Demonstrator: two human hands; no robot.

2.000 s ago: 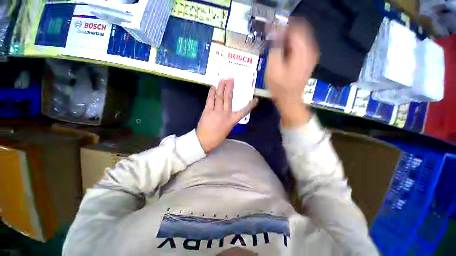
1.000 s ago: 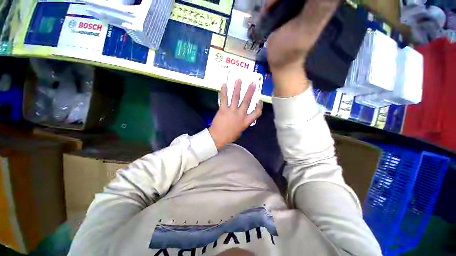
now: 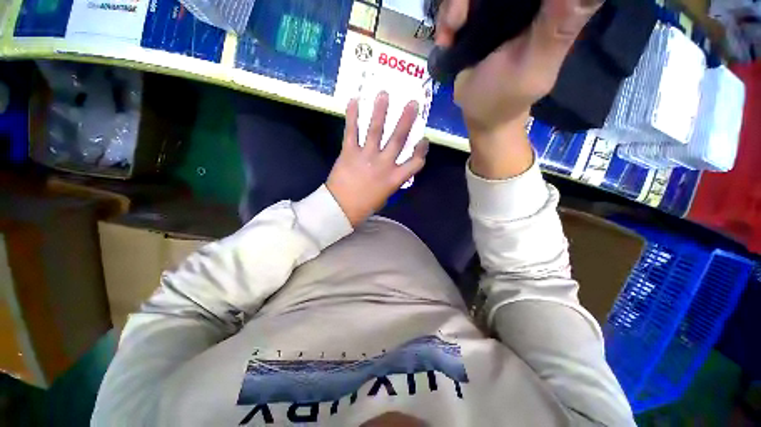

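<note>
A white housing (image 3: 409, 152) lies at the bench's front edge, partly past it, mostly under my left hand (image 3: 375, 158). My left hand holds it down with spread fingers on top and the thumb at its near right side. My right hand (image 3: 505, 83) grips a thick black electric screwdriver (image 3: 484, 37) in the fist. Its narrow tip points down near the housing's far right corner. Whether it touches a screw cannot be told. The housing's far outline blends with the white printed sheet.
The parts tray (image 3: 406, 21) is partly hidden behind the screwdriver. Black sheets (image 3: 576, 96) lie right of my right hand, then stacked white covers (image 3: 667, 92) and a red bin (image 3: 738, 175). More white pieces (image 3: 221, 10) stand at the far left. Cartons (image 3: 150, 267) and a blue crate (image 3: 676, 308) flank the lap.
My right hand was blurred over the tray area, then came up with the black screwdriver, whose tip is now near the housing's far corner. My left hand stays on the housing.
</note>
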